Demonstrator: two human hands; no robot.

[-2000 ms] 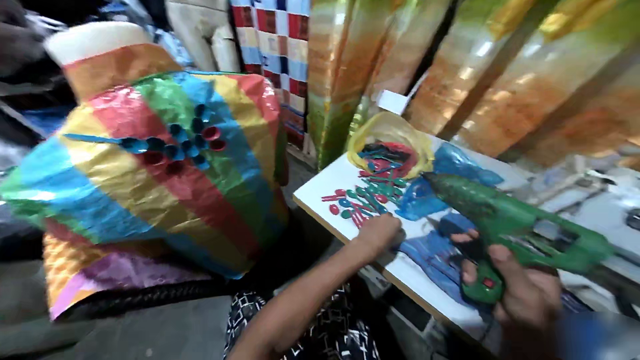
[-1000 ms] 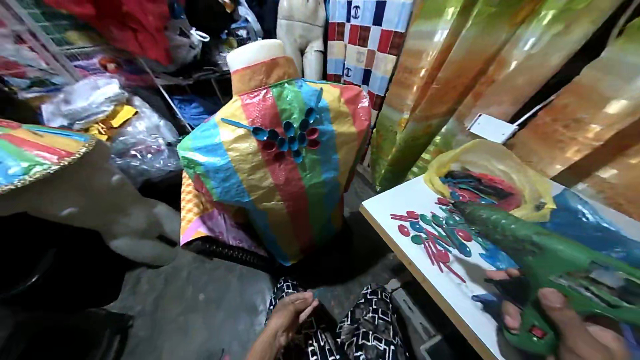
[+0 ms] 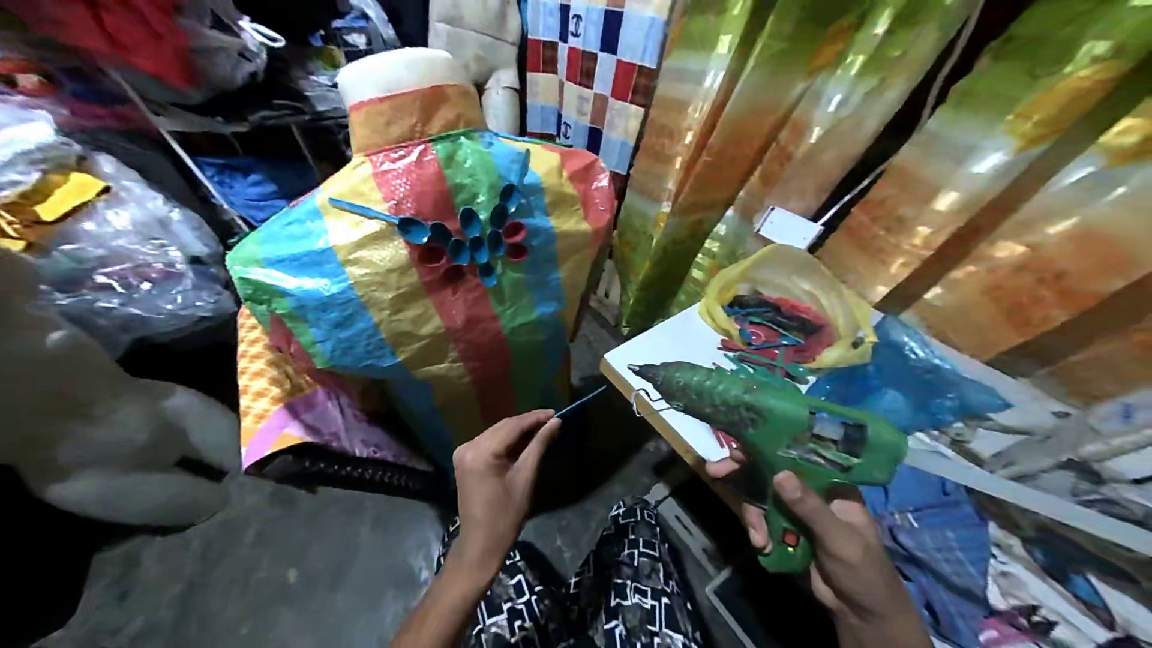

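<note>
My left hand point(image 3: 504, 468) pinches a thin blue stick point(image 3: 580, 402) between thumb and fingertips, low in front of the dress form; what its far end is like cannot be told. In my right hand point(image 3: 837, 540) is a green hot glue gun point(image 3: 774, 423), its dark nozzle pointing left over the white table's corner. A striped, shiny garment point(image 3: 423, 333) in red, yellow, green and blue covers the dress form point(image 3: 405, 72). Blue plastic spoons point(image 3: 414, 229) and cut red and blue spoon bowls point(image 3: 515, 232) form a cluster on its chest.
On the white table point(image 3: 621, 360) a yellow plastic bag point(image 3: 837, 306) holds red and dark pieces, beside a blue plastic bag point(image 3: 909, 369). Shiny curtains point(image 3: 720, 135) hang behind. Clear plastic bags point(image 3: 135, 252) lie at left. Blue denim point(image 3: 936, 540) is at lower right.
My left hand, at the table two seconds ago and over my lap one second ago, is now raised before the dress form with the thin blue stick. The glue gun stays in my right hand.
</note>
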